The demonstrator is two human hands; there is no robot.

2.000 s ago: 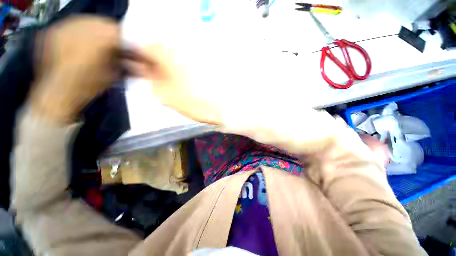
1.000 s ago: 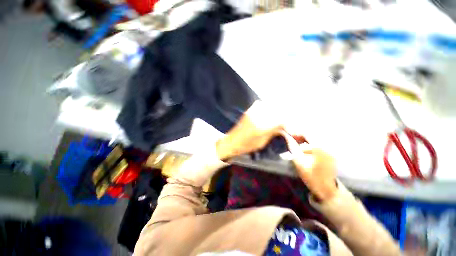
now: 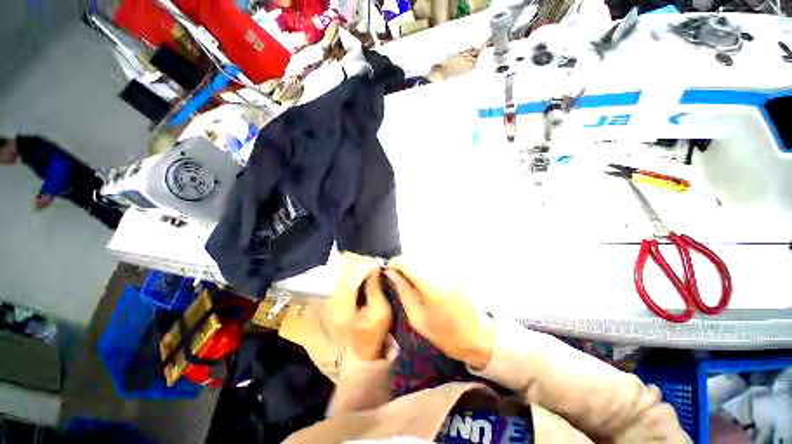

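The dark garment [image 3: 343, 160] lies heaped on the left of the white machine table, with a small light-patterned plaid patch [image 3: 285, 217] on it. My left hand [image 3: 363, 303] and my right hand [image 3: 441, 314] meet at the table's front edge, at the garment's lower end. Both pinch dark cloth between thumbs and fingertips; the fingers hide most of it, and glare washes out its edge. Red-handled shears [image 3: 682, 276] lie on the right of the table, below orange-yellow snips [image 3: 658, 179].
The white sewing machine [image 3: 608, 108] with a blue stripe stands at the back right. A grey unit with a round vent [image 3: 191, 178] sits at far left. Blue crates [image 3: 130, 338] stand low left, and another [image 3: 703, 390] low right. A person [image 3: 65, 178] is at far left.
The view has swung left and settled. My hands, earlier apart and blurred, are now close together at the table's front edge. The shears and snips still lie on the table.
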